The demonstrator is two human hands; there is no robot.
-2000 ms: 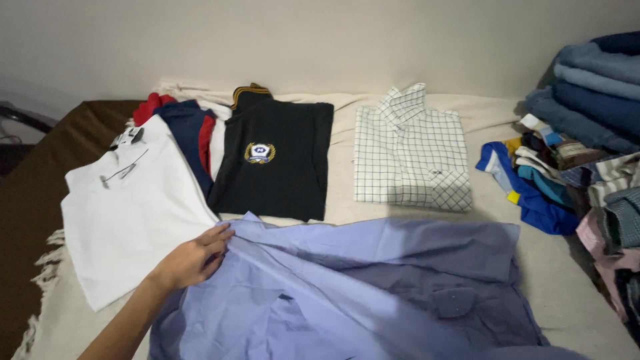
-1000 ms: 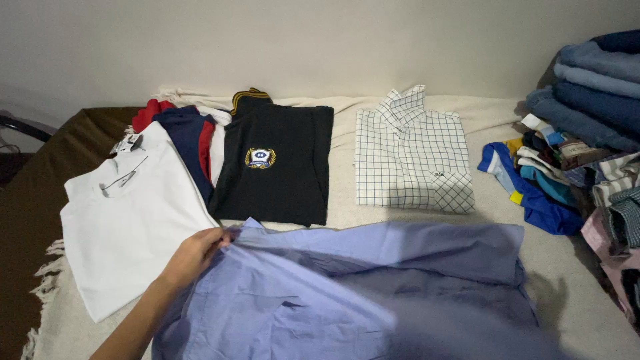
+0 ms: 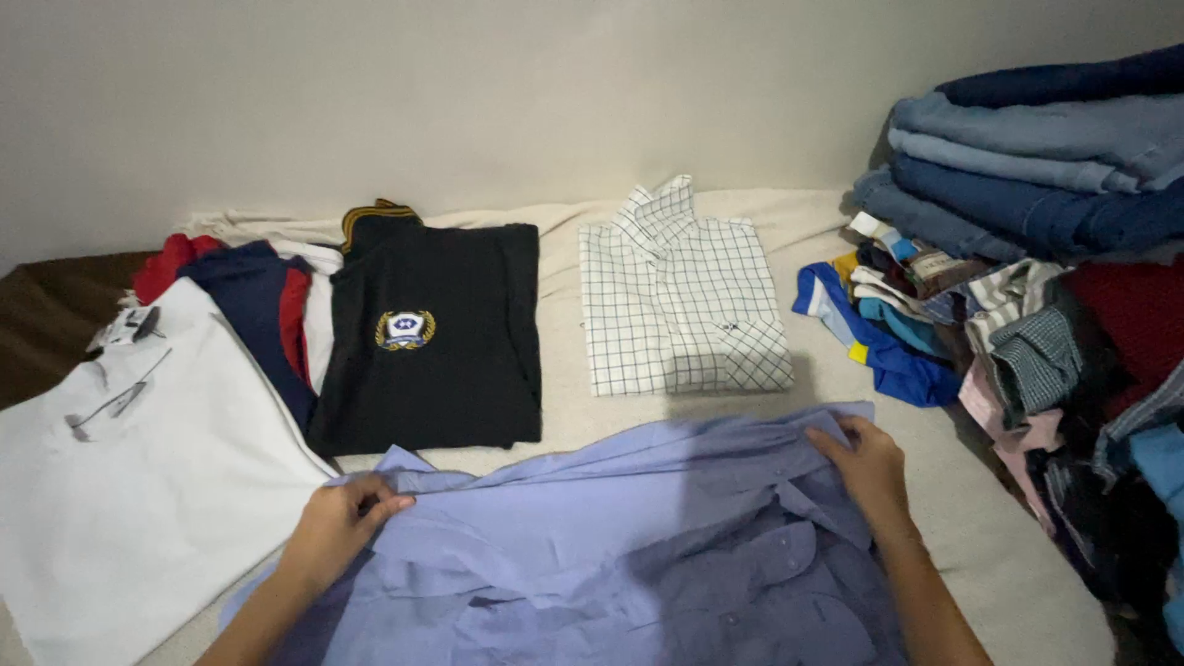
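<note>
A blue-lavender button shirt [image 3: 573,536] lies spread and rumpled across the near part of a cream cloth. My left hand [image 3: 356,518] pinches its upper edge at the left, close to the white shirt [image 3: 157,481]. At the far right of that same edge, my right hand [image 3: 856,462] grips the fabric between thumb and fingers. Beyond the blue shirt lie a folded black polo shirt [image 3: 444,351] with a crest and, to its right, a folded white checked shirt [image 3: 684,314] with its collar toward the wall.
Folded jeans [image 3: 1017,157] are stacked at the back right, with a heap of mixed clothes [image 3: 1027,342] in front. Navy and red garments [image 3: 250,305] lie partly under the white shirt. A brown cover [image 3: 55,314] shows at the left; a pale wall [image 3: 555,102] stands behind.
My right hand, not visible in the earlier frames, now holds the blue shirt's right end. The shirt's front with its buttons and flaps shows more. My left hand still holds the left end.
</note>
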